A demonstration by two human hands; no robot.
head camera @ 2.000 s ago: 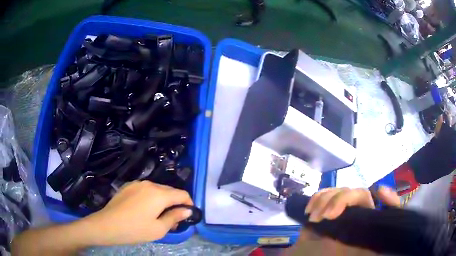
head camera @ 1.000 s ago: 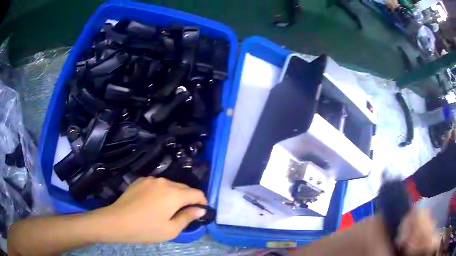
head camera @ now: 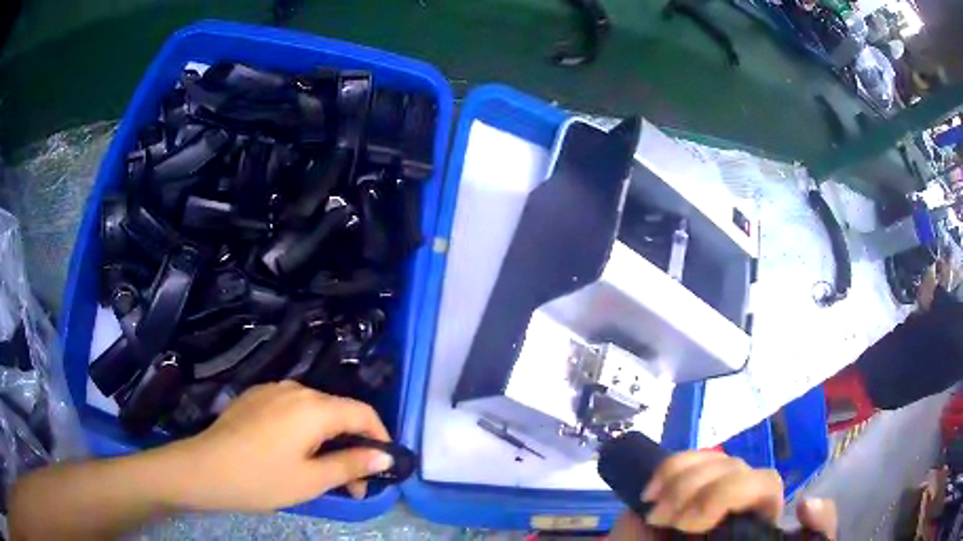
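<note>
My left hand (head camera: 269, 449) is at the near edge of the blue parts bin (head camera: 431, 317), closed on a black plastic piece (head camera: 393, 463) with a round end. The bin holds a heap of glossy black curved pieces (head camera: 306, 238). My right hand (head camera: 718, 491) is at the bottom right, wrapped around a thick black electric screwdriver (head camera: 631, 465). Its front end is at the metal pick-up (head camera: 612, 386) of the white screw feeder (head camera: 676, 312); whether the tip touches it is hidden. The lower part of this hand is cut off by the picture's edge.
The feeder stands in a shallower blue tray (head camera: 507, 502); a thin dark rod (head camera: 511, 437) lies on its white lining. A clear plastic bag (head camera: 26, 370) is at the left. Black headbands lie on the green belt (head camera: 475, 53). Another person's dark sleeve (head camera: 913, 354) is at the right.
My right hand with the screwdriver swung away to the right, then came back to the front of the feeder. My left hand has kept its piece near the bin's edge; the view shifted.
</note>
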